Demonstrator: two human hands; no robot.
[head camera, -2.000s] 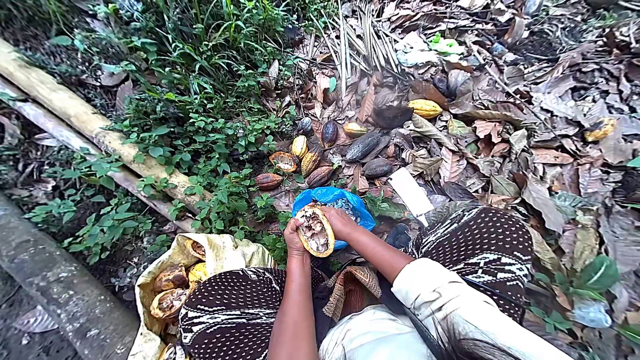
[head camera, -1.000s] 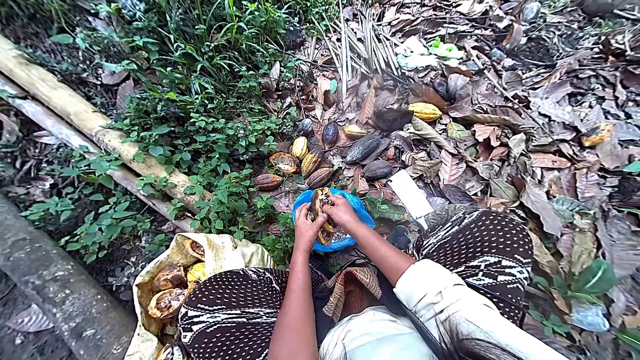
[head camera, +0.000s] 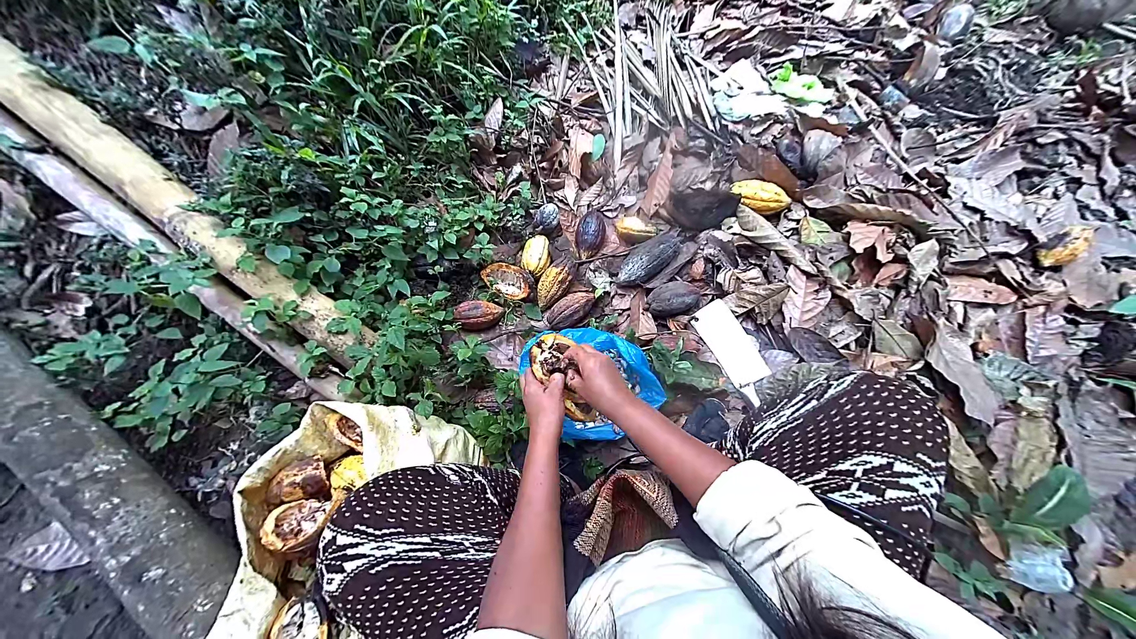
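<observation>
My left hand (head camera: 542, 397) grips the lower left side of an opened cacao pod (head camera: 543, 351), whose yellow rind faces outward. The fingers of my right hand (head camera: 593, 375) are at its dark inside, on the right. Both hands are over a blue plastic bag (head camera: 635, 359), which lies spread between my knees with pale contents partly visible. Another piece of yellow rind shows below my right fingers; whether it joins the pod is unclear. Several whole cacao pods (head camera: 650, 258) and an opened cacao pod (head camera: 508, 281) lie on the ground beyond the bag.
At my left knee stands a pale woven sack (head camera: 257, 497) with opened cacao pods (head camera: 295, 525) inside. A flat pale blade-like object (head camera: 730, 343) lies right of the bag. Bamboo poles (head camera: 177, 209) cross the left side. Dry leaves cover the ground at right; a yellow pod (head camera: 761, 196) lies among them.
Two seconds ago the opened pod's cut face was turned up between my hands. It has since been turned and lies further over the bag, with my right fingers now at its inside.
</observation>
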